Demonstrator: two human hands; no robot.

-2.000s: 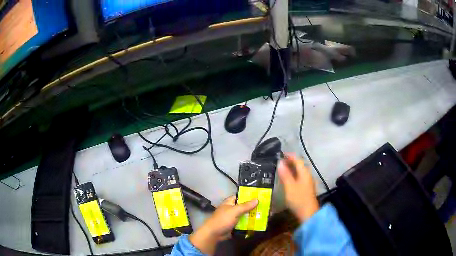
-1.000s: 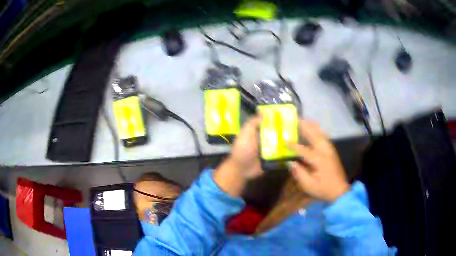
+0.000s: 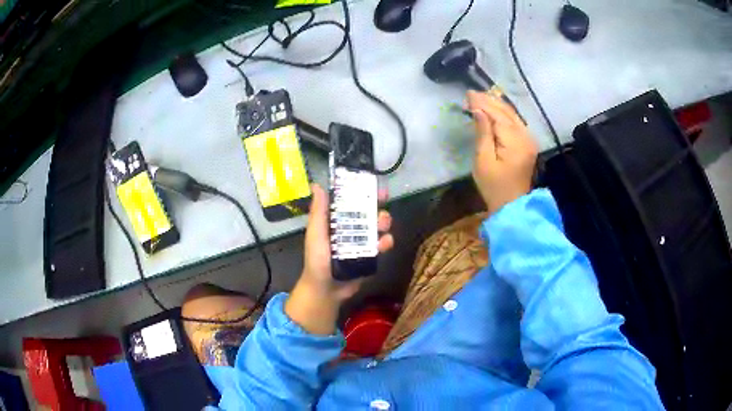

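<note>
My left hand holds a black smartphone with its back up; a white barcode label covers its lower back. My right hand is bent over the handle end of a dark handheld scanner on the bench; its fingertips touch or overlap the handle, and a grip cannot be told. A faint yellow-green blur lies left of these fingers. Two more phones lie on the bench, one in the middle and one at the left, each with a yellow note over its lower back and a cable at its top.
Black mice lie at the back. A second scanner lies beside the left phone, and a dark handle is partly hidden by the held phone. Black trays stand at the bench's left, beside my left knee and at the right. A red stool is lower left.
The yellow note is gone from the held phone, and its white label shows. My left hand has moved left with the phone. My right hand has left the phone and moved to the scanner's handle.
</note>
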